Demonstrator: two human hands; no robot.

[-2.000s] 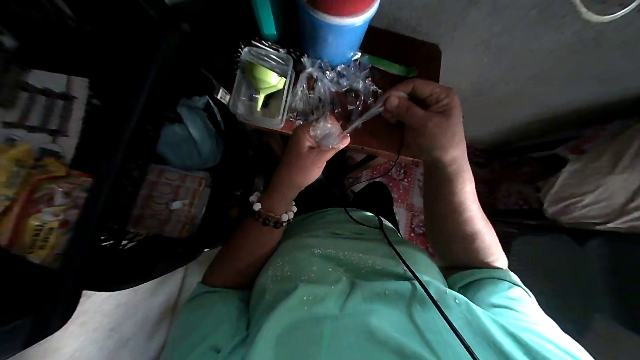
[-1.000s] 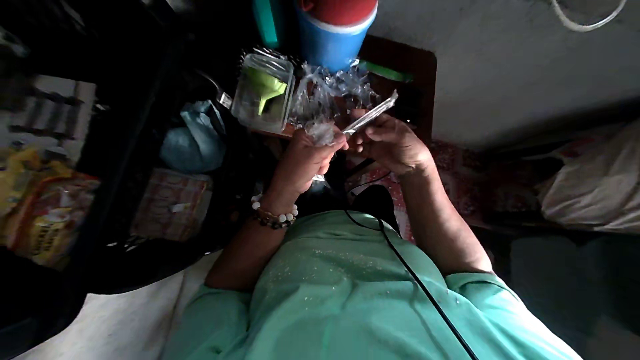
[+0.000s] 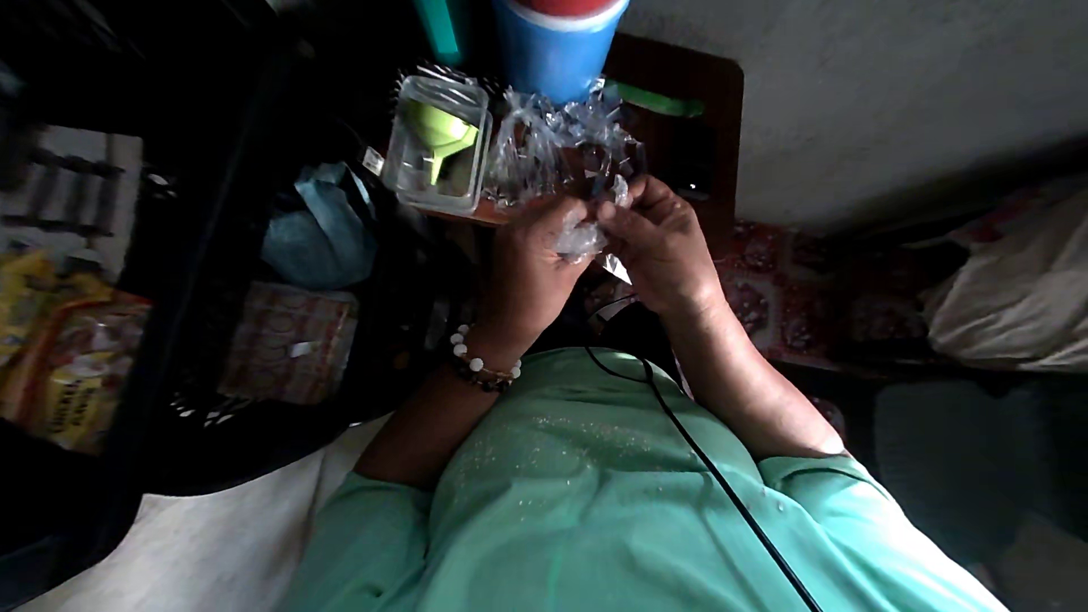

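Crumpled clear plastic film (image 3: 580, 239), perhaps a small bag, is held between my two hands at the front edge of a dark wooden table (image 3: 722, 119). My left hand (image 3: 540, 263), with beaded bracelets at the wrist, grips its lower part. The thumb and fingers of my right hand (image 3: 659, 234) pinch the upper end, close to the left fingertips. Just beyond the hands lies a heap of clear plastic bags (image 3: 531, 149). To its left, a clear plastic container (image 3: 476, 183) holds a lime-green funnel (image 3: 444, 132). Part of the film is hidden by my fingers.
A blue plastic container (image 3: 557, 51) with a red top stands behind the bags, beside a green strip-like object (image 3: 659, 100). At left are a blue plastic bag (image 3: 319, 234) and printed food packets (image 3: 81, 374). A black cable (image 3: 722, 480) crosses my green shirt.
The right hand pulled the film out toward the upper right two seconds ago; now both hands are close together. The long strip of film seen earlier is gathered between the fingers.
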